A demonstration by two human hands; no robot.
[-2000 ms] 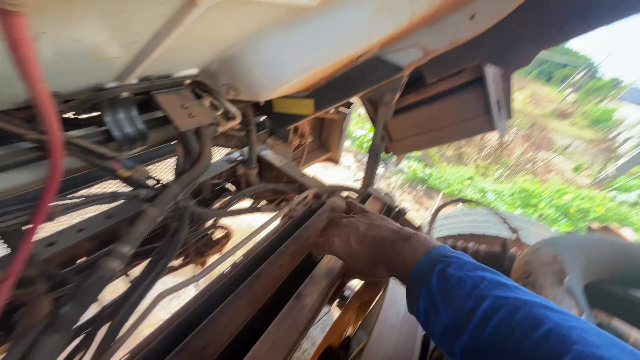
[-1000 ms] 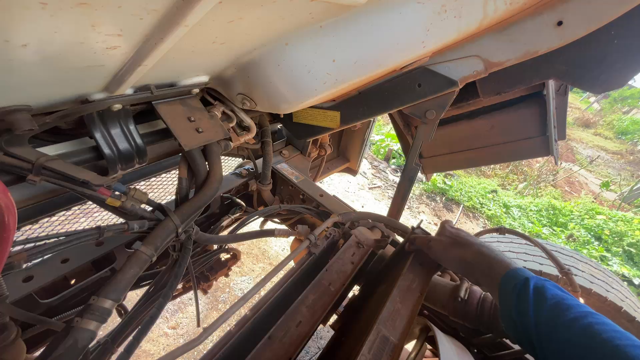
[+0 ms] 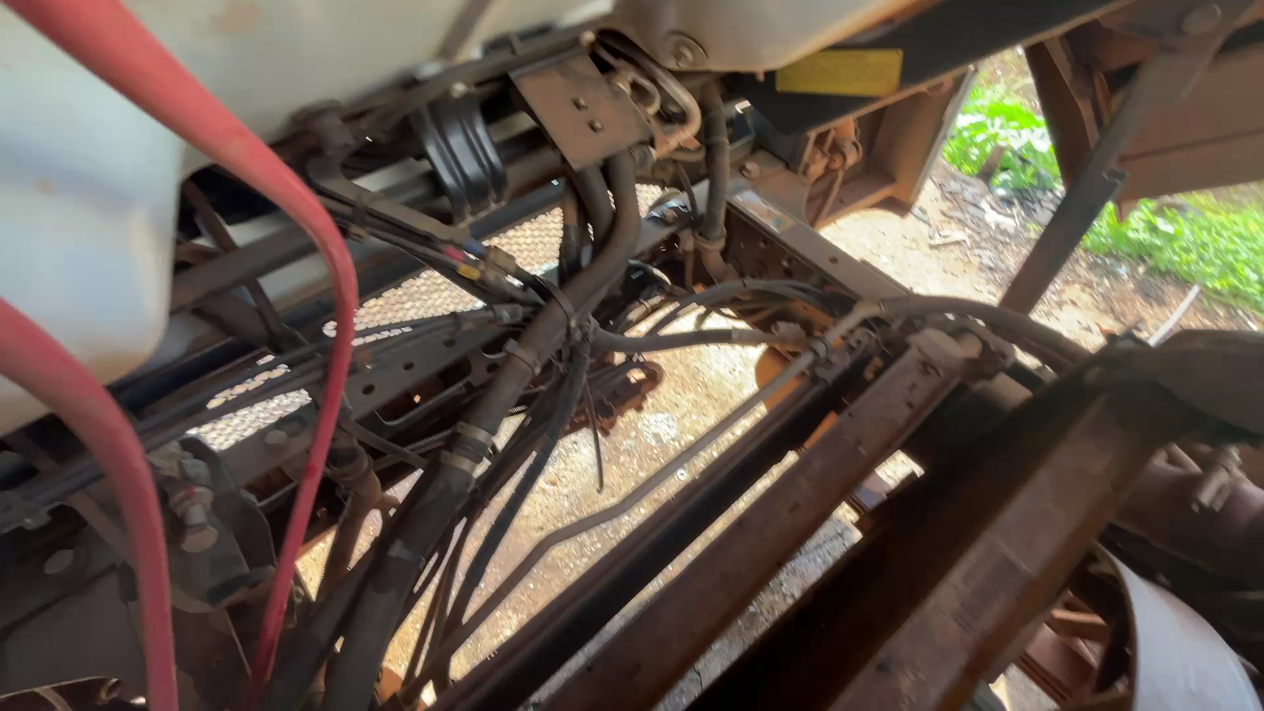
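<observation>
A rusty steel beam (image 3: 997, 583) slants up at the lower right. A dark, blurred shape at its upper end, by the right edge, looks like my right hand (image 3: 1200, 380); its fingers and grip cannot be made out. My left hand is out of view. Left of the beam runs another rusty beam (image 3: 790, 533), with a black bar (image 3: 681, 513) and a thin metal pipe (image 3: 612, 509) alongside. A thick dark hose (image 3: 494, 395) and bundled cables cross the middle. A red hose (image 3: 341, 296) hangs in front at the left.
Overhead is a pale panel (image 3: 326, 59); a brown bracket (image 3: 583, 109) sits below it. A perforated frame rail (image 3: 810, 242) and a diagonal strut (image 3: 1076, 217) stand farther back. A curved light metal rim (image 3: 1175, 642) is at the lower right. Sandy ground (image 3: 652, 425) shows between the parts.
The right-hand beam has moved rightward, away from the beam beside it. The blue sleeve has left the view. Red hose now shows much more at the left, and the view has shifted left.
</observation>
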